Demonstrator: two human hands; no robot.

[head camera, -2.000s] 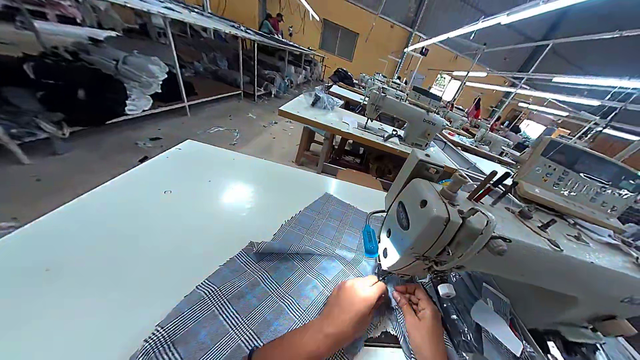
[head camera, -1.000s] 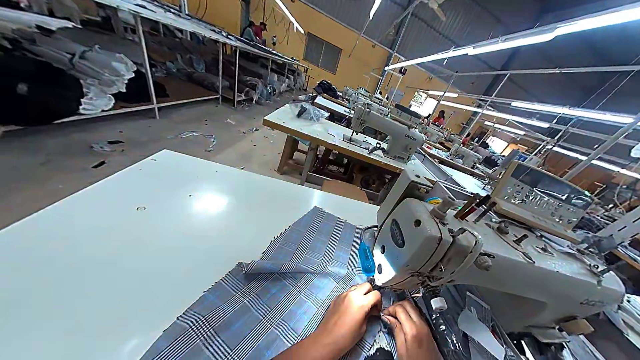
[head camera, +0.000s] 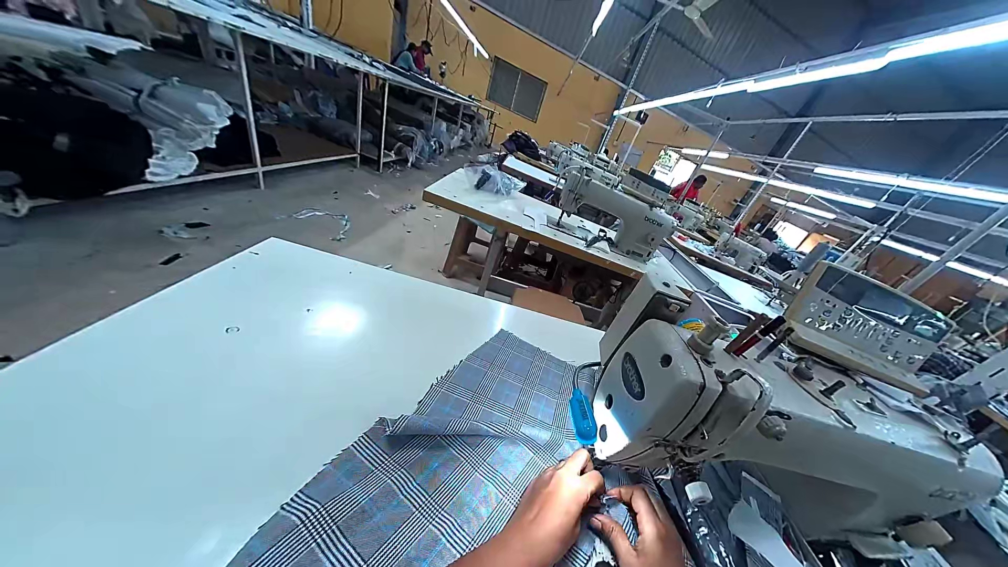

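Grey-blue plaid fabric (head camera: pixel 472 441) lies across the white table, its frayed edge to the left and a fold near its middle. It runs under the head of a Brother industrial sewing machine (head camera: pixel 654 394). My left hand (head camera: pixel 555 500) pinches the fabric just below the machine head. Close beside it, my right hand (head camera: pixel 642 528) grips the fabric edge between thumb and forefinger. The needle and presser foot are hidden behind the machine head and my hands. A blue tool or lamp (head camera: pixel 583 417) hangs at the left of the machine head.
The white tabletop (head camera: pixel 197 378) reaches far left. A control panel (head camera: pixel 866 315) sits above the machine arm. A clear plastic bottle (head camera: pixel 701 520) stands right of my hands. Ahead is another sewing machine (head camera: pixel 614 209) on a table; fabric rolls (head camera: pixel 150 110) lie on racks at left.
Both hands stay at the fabric below the machine head, with small finger shifts. The right hand's thumb and forefinger are more spread than one second ago.
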